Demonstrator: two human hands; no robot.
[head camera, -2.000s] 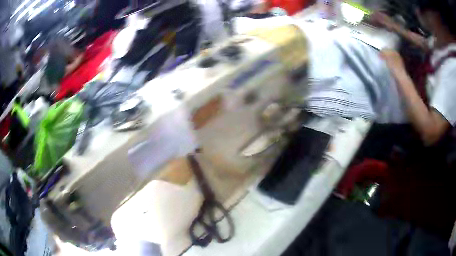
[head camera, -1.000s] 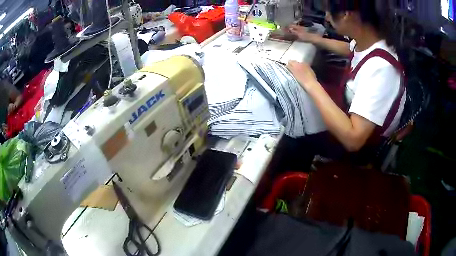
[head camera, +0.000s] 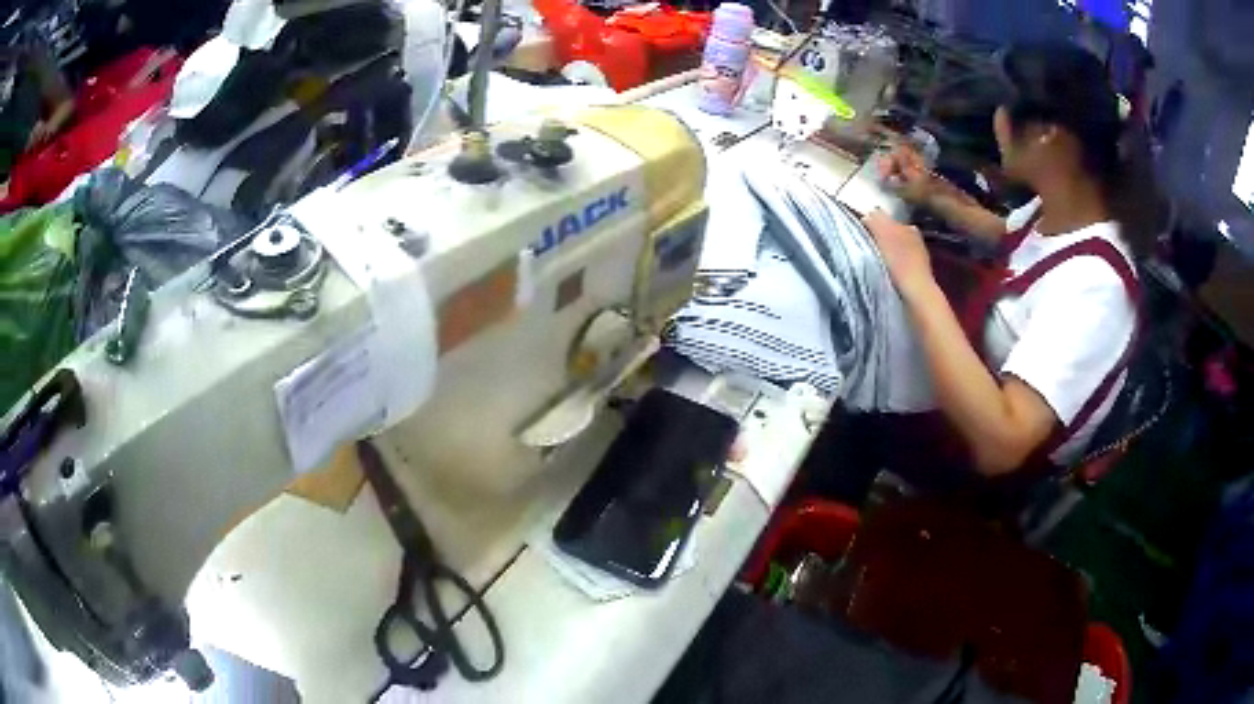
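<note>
No hand of mine is in the picture. A cream industrial sewing machine (head camera: 481, 330) with a blue label fills the left and middle; its head end at the lower left is cut off by glare and the picture's edge. Black fabric scissors (head camera: 424, 585) lie on the white table (head camera: 578, 646) below the machine arm, loop handles towards me. A dark phone (head camera: 649, 484) lies on papers right of the scissors, beside the machine's handwheel end.
At the right another person (head camera: 1059, 316) sits at a second machine (head camera: 805, 103), with striped grey-white fabric (head camera: 811, 296) on that table. A bottle (head camera: 725, 58) stands behind. A red basket (head camera: 811, 530) is low right; a green bag (head camera: 39, 296) is left.
The view has swung and sharpened from the first blurred frame. Since the second, the machine, scissors and phone appear further right. The other person's far hand has moved near their machine.
</note>
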